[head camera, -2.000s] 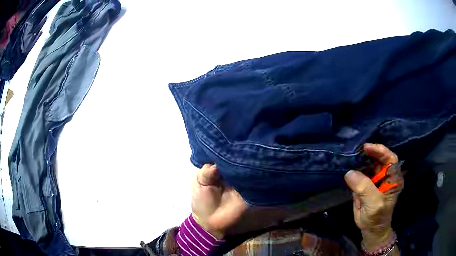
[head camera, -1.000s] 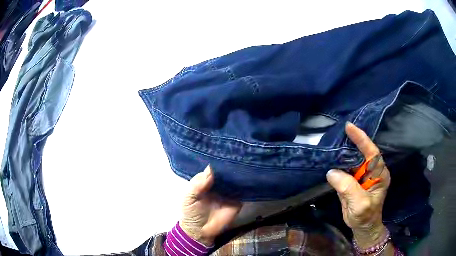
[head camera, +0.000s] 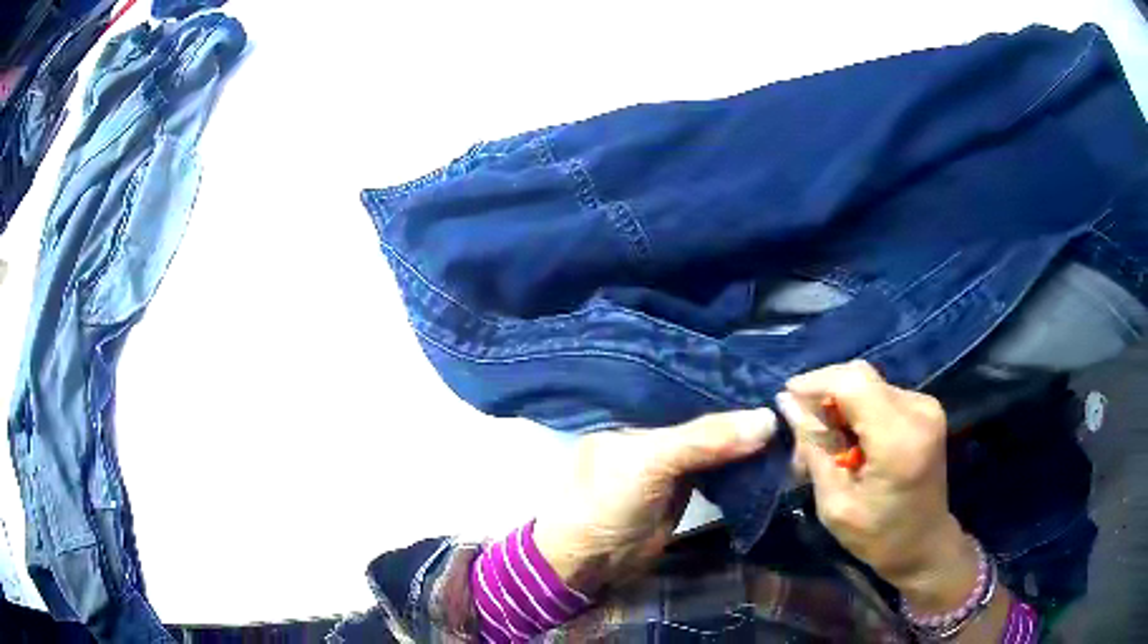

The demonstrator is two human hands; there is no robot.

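A dark blue denim jacket (head camera: 781, 164) lies across the white table, its stitched collar band (head camera: 554, 333) curving toward the wearer. My left hand (head camera: 642, 484) pinches the denim edge between thumb and fingers near the band's end. My right hand (head camera: 869, 466) is right beside it, fingertips at the same edge. It holds the snips (head camera: 844, 434), whose orange-red handles show between the fingers; their blades are hidden. A pointed dark piece of denim hangs below the fingertips.
A lighter grey-blue denim garment (head camera: 107, 315) lies along the left side of the white table (head camera: 302, 415). Dark garments (head camera: 32, 94) are at the upper left corner. More dark fabric (head camera: 1020, 491) hangs at the lower right.
My left hand has moved right and now pinches the edge beside my right hand. My right hand has turned inward. The collar band is now bent and its near end drawn down.
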